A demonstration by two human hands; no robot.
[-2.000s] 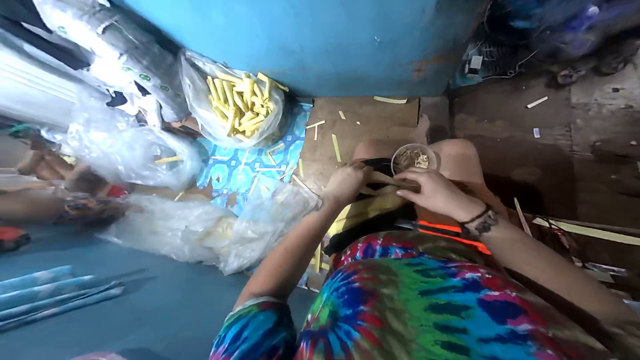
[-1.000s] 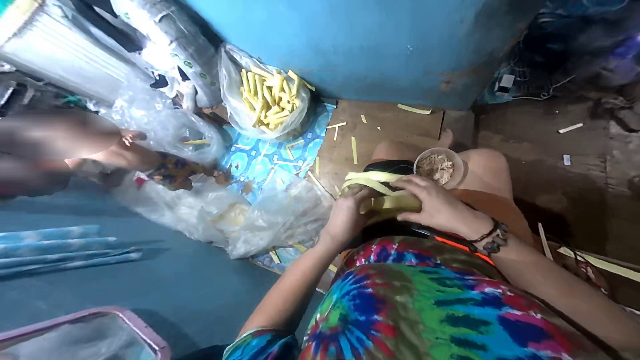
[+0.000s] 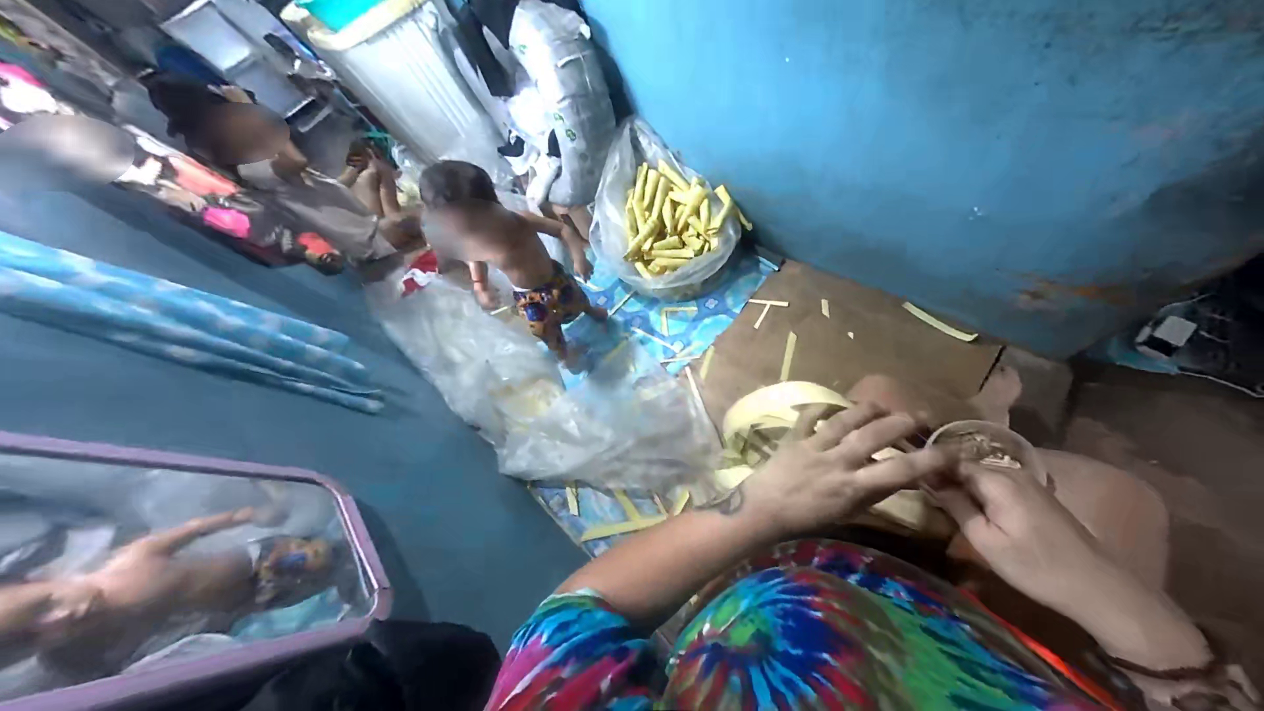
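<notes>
Over my lap, my left hand [image 3: 834,464] has its fingers spread and reaches toward my right hand [image 3: 997,504]. A looped pale-yellow strip [image 3: 780,398] lies just left of and partly behind my left hand; whether that hand grips it is not clear. My right hand is bent at the front edge of a round clear tub [image 3: 987,433] with small pale-brown pieces in it. Its fingertips meet those of my left hand, and what they pinch, if anything, is too blurred to tell. A flat pale piece shows beneath the hands.
A plastic bag of yellow rolled pieces [image 3: 676,217] stands by the blue wall [image 3: 889,148]. Crumpled clear plastic [image 3: 592,425] and loose strips lie on the floor at left. A small child [image 3: 523,257] stands near the bag, with other people behind. A pink-framed mirror [image 3: 380,563] is at lower left.
My hands held a yellow strip between them a second ago; now they meet beside the tub and the looped strip lies to their left. The child is upright near the bag. The view has swung left.
</notes>
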